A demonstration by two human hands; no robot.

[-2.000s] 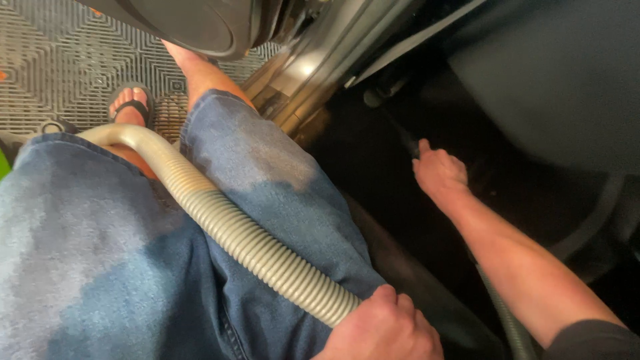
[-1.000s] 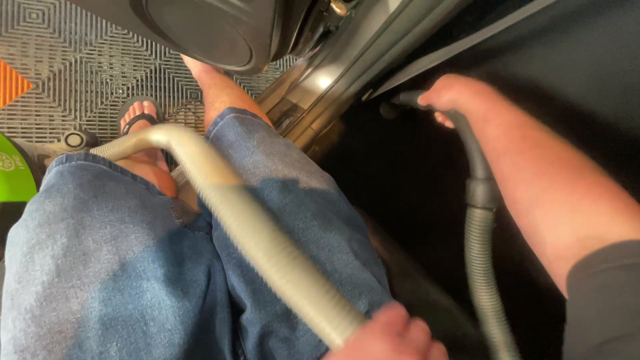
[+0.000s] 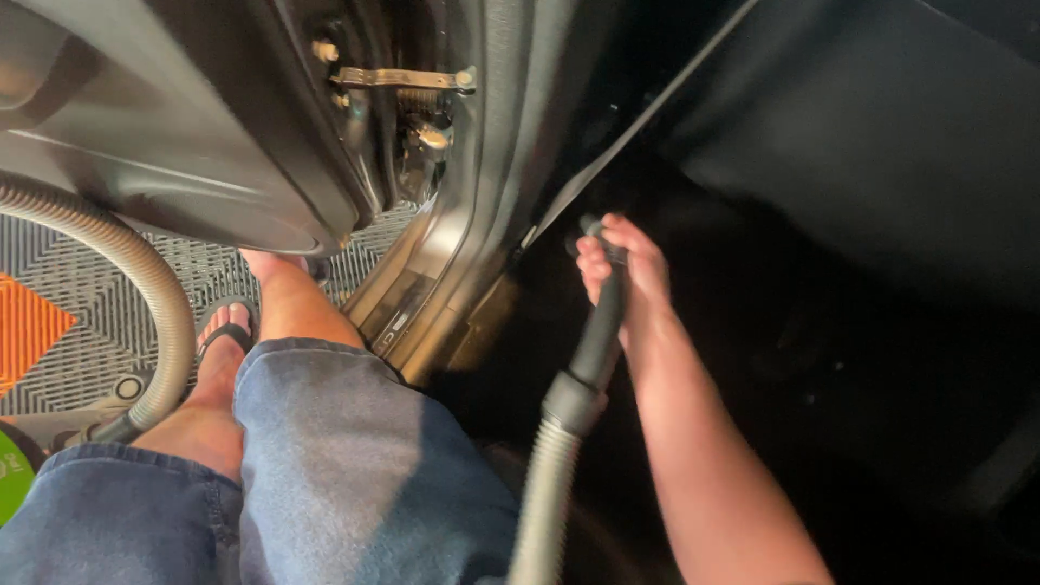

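My right hand (image 3: 630,268) is closed around the dark curved plastic handle (image 3: 600,333) of a vacuum hose, over the dark footwell of a car. A ribbed grey hose (image 3: 544,504) runs from the handle's collar down to the bottom edge. The tip beyond my fingers is blurred and hard to make out in the dark. Another stretch of ribbed hose (image 3: 166,309) arcs at the left, from beside the door down to a fitting near my knee. My left hand is out of view.
An open car door (image 3: 162,138) spans the upper left, with its check strap (image 3: 398,78) joined to the door frame. The door sill (image 3: 406,317) lies beside my knee. My sandalled foot (image 3: 227,325) rests on grey floor tiles (image 3: 89,357). A green round part (image 3: 12,475) shows at the left edge.
My left hand, earlier on the hose across my lap, has gone out of view. That hose has moved off my legs to the left. The view has shifted, showing more of the door.
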